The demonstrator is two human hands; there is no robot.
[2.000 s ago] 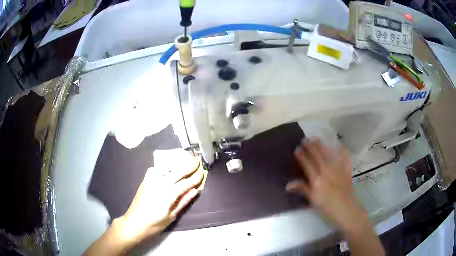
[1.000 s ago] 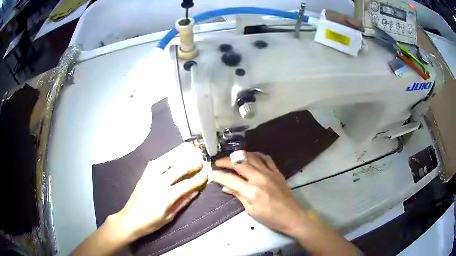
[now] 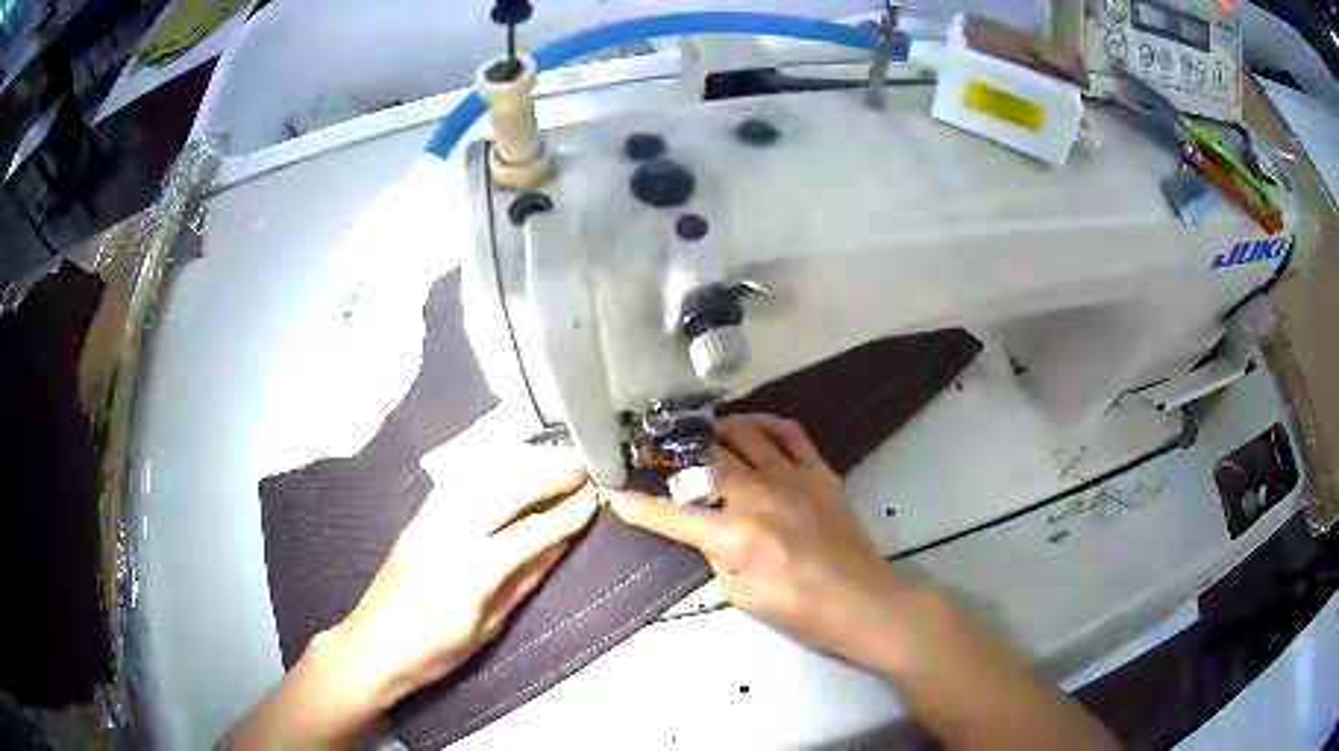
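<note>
The dark brown-purple garment panel point(image 3: 551, 624) lies under the head of the off-white sewing machine point(image 3: 852, 242), with a stitched line along its near edge. My left hand point(image 3: 470, 550) lies flat on the panel, left of the needle area, fingertips at the presser foot. A pale patch pocket point(image 3: 458, 452) shows partly, glaring white, beside and under my left fingers. My right hand point(image 3: 778, 528) rests on the panel to the right, index fingertip meeting my left fingertips. The needle and presser foot are mostly hidden by the machine head and fingers.
A dark panel stack point(image 3: 56, 484) lies beyond the taped left edge. A cream thread post point(image 3: 514, 125), a white box with yellow label point(image 3: 1006, 106) and orange and green handled items point(image 3: 1231, 179) are on the machine. The control box point(image 3: 1167, 56) stands behind.
My right hand has come from the right side to the needle area beside my left hand. The panel has turned, and its right part now lies in a narrow point behind my right hand.
</note>
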